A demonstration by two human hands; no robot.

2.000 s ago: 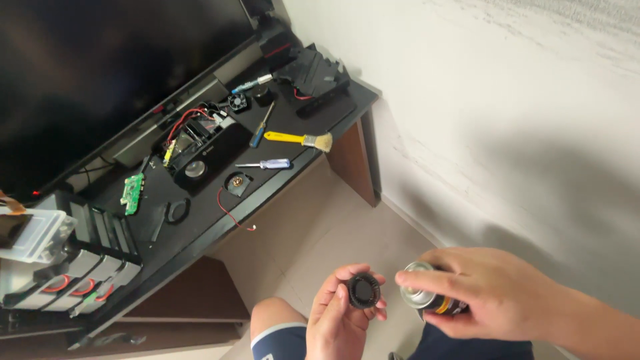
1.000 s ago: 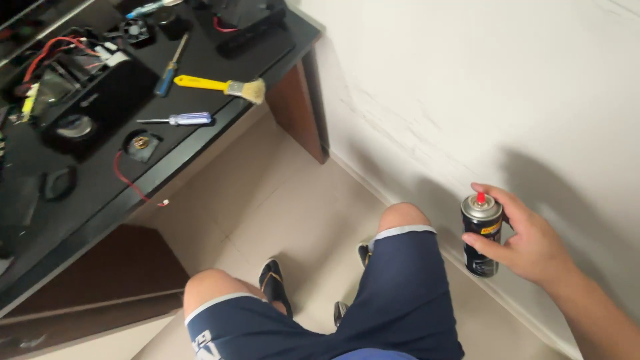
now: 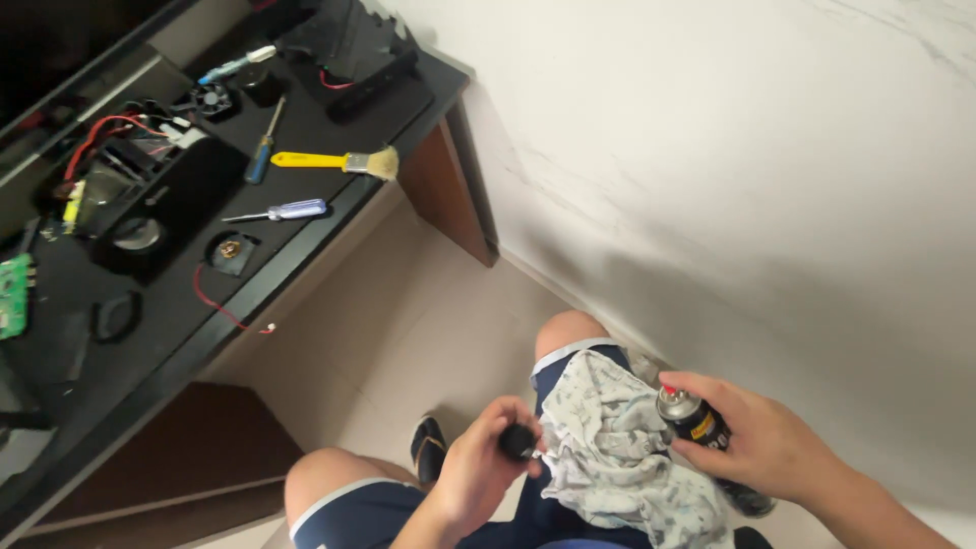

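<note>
My left hand [image 3: 488, 457] holds a small round black part [image 3: 517, 442] between thumb and fingers, above my lap. In my right hand [image 3: 762, 442] is a black spray can [image 3: 695, 419] with a silver top and a red nozzle, my index finger on the nozzle. A pale patterned cloth [image 3: 610, 450] lies crumpled over my thigh, between the two hands. On the desk sit a fan housing [image 3: 231, 252] with red wires, a yellow-handled paintbrush [image 3: 328, 162], a screwdriver with a clear handle [image 3: 293, 210] and one with a blue handle [image 3: 263, 152].
An opened black device [image 3: 164, 198] with loose wires stands on the black desk [image 3: 282, 282]. Around it lie a small fan [image 3: 212, 99], a green circuit board [image 3: 14, 293] and a black ring [image 3: 116, 316]. A white wall [image 3: 686, 191] rises on the right.
The cloth now lies on my thigh, where one second ago there was none. My left hand, out of view then, is back with the black part. The view has shifted.
</note>
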